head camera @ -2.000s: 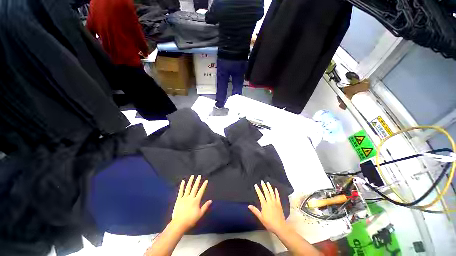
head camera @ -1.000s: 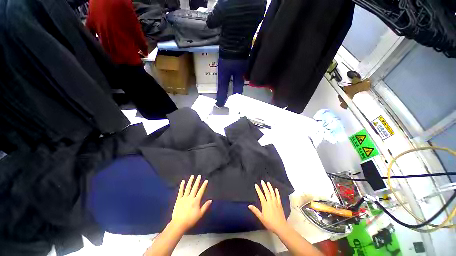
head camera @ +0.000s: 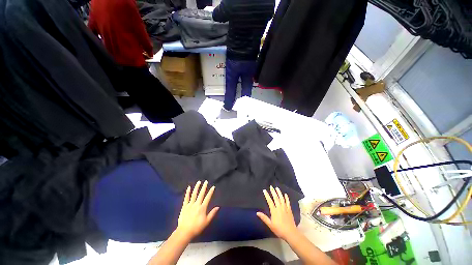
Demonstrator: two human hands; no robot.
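Note:
A dark suit jacket (head camera: 207,155) lies over the far part of the navy padded board (head camera: 135,199), its front edge running across the pad. My left hand (head camera: 196,209) lies flat with fingers spread, fingertips on the jacket's edge. My right hand (head camera: 278,211) lies flat with fingers spread near the pad's right end, also on the jacket's edge. Neither hand grips anything. The steam iron (head camera: 339,210) with its orange-tan handle sits at the table's right end.
Dark jackets hang at the left (head camera: 52,72) and back right (head camera: 310,57); a dark heap (head camera: 41,202) lies left of the pad. Yellow and black hoses (head camera: 397,171) loop at the right. Two people stand beyond the white table (head camera: 310,155).
The hands and jacket have stayed in place. The iron, its handle and the hoses at the right have shifted slightly.

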